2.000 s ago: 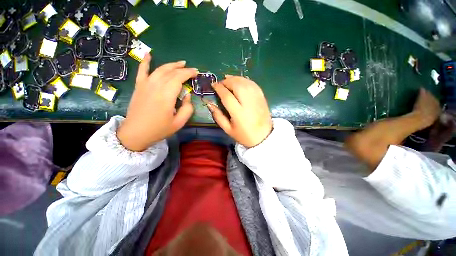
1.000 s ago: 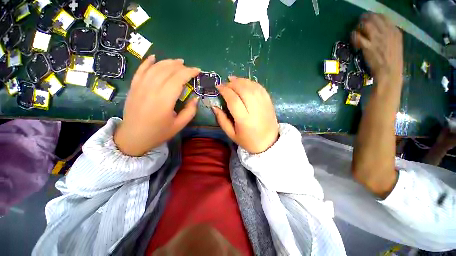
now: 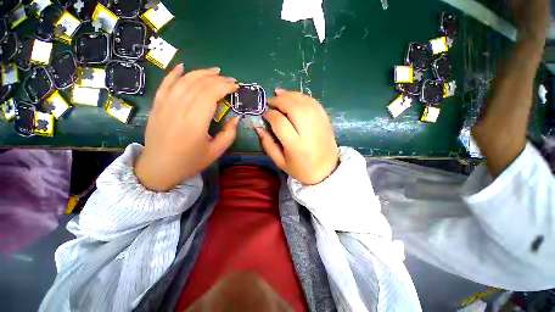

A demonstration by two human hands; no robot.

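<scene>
A black watch housing [image 3: 249, 99] with a shiny rim lies on the green bench between my hands. My left hand [image 3: 185, 125] holds its left edge with the fingertips; the yellow edge of a pouch battery [image 3: 221, 110] shows between these fingers and the thumb. My right hand [image 3: 302, 135] is at the housing's right side, a fingertip at its edge and the thumb below. Whether it grips anything is unclear. Something small and pale, too blurred to name, shows just below the housing.
Many housings [image 3: 125, 78] with batteries [image 3: 87, 95] lie at the left. A smaller cluster of housings [image 3: 432, 92] lies at the right. A white paper scrap [image 3: 303, 10] lies at the far edge. A neighbour's bare forearm [image 3: 510, 91] reaches across the far right.
The neighbour's hand has left the right-hand cluster and the arm is further right; that cluster shows more pieces at its far side. My hands stay around the housing with small shifts.
</scene>
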